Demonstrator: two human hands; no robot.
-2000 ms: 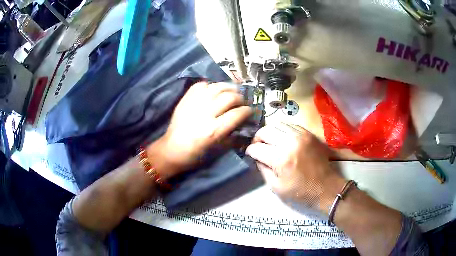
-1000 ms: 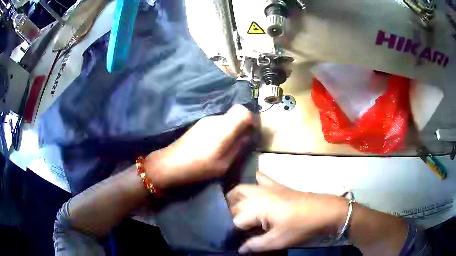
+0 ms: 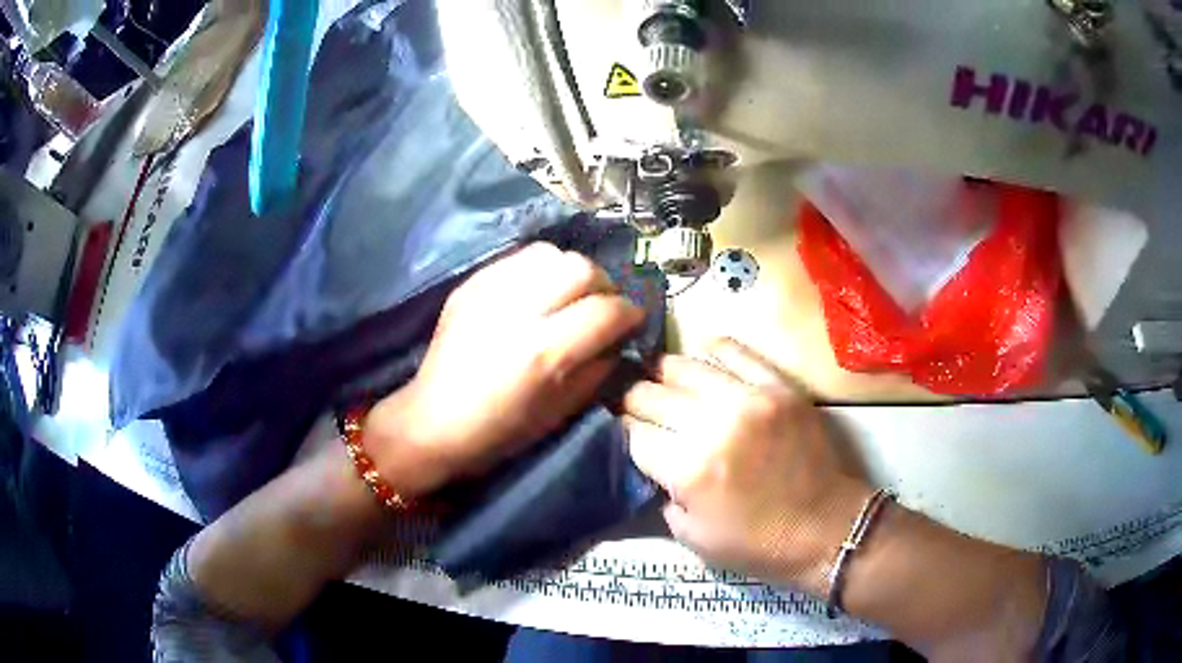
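Observation:
The dark navy garment piece (image 3: pixel 376 220) lies bunched left of the needle area and runs under the sewing machine's head (image 3: pixel 830 78). My left hand (image 3: pixel 519 356) presses on the cloth just in front of the presser foot area, its fingers bent over the cloth. My right hand (image 3: pixel 745 453) holds the cloth's right edge between its fingertips, close to my left fingertips. A flap of the cloth hangs toward the table's front edge below both hands. The needle and presser foot are hidden behind the tension knobs (image 3: pixel 677 249) and cloth.
A red plastic bag (image 3: pixel 927 339) with white material lies under the machine arm. A yellow-green and blue small tool (image 3: pixel 1137 422) is at the right table edge. A light-blue bar (image 3: pixel 280 110) hangs over the cloth. A red flat item (image 3: pixel 88 282) lies at far left.
My right hand has moved up from the table's front edge to beside the needle area. My left hand has shifted slightly left, and the cloth near the needle is bunched differently.

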